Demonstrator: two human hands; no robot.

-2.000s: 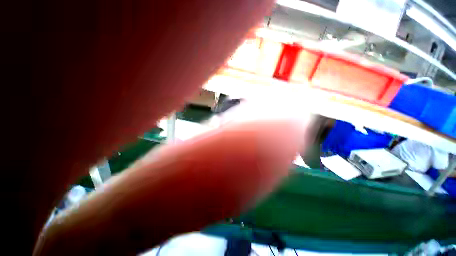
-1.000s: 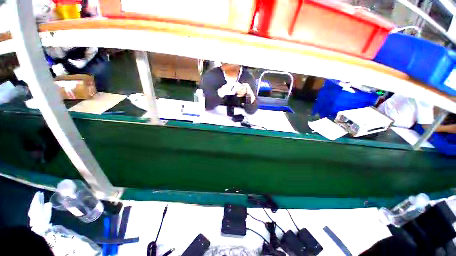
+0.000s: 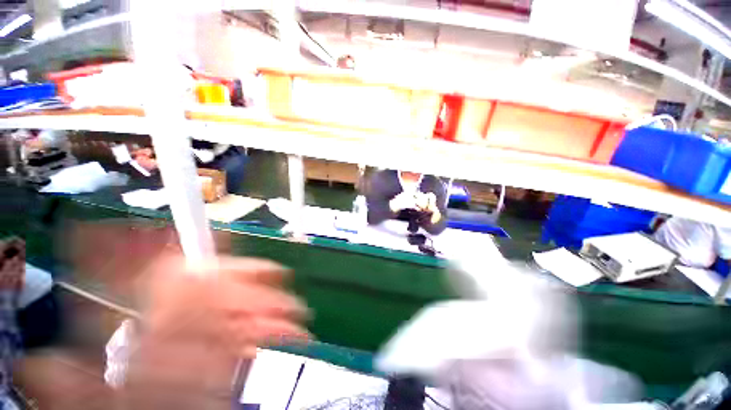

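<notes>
My bare left hand (image 3: 216, 312) is raised over the left part of the bench, strongly blurred. Its fingers point right, slightly apart, and no held thing shows. My right hand in a white glove (image 3: 513, 344) is raised at the lower right, also blurred; its fingers cannot be made out. A black power adapter (image 3: 405, 394) lies on the white-covered bench between the hands, cut off by the lower edge. A thin black cord (image 3: 296, 386) lies left of it. The hands hide much of the bench.
The green conveyor belt (image 3: 353, 288) runs behind the bench. A white post (image 3: 180, 176) rises at the left to a shelf (image 3: 385, 144) with red and blue bins. A person sits across the belt near a white box-shaped device (image 3: 629, 256). Clear plastic lies at the lower right.
Both hands have come up into view, the left bare and the right gloved. The view has tilted up, so less of the bench shows. The large blurred fingers from the earliest frame are gone.
</notes>
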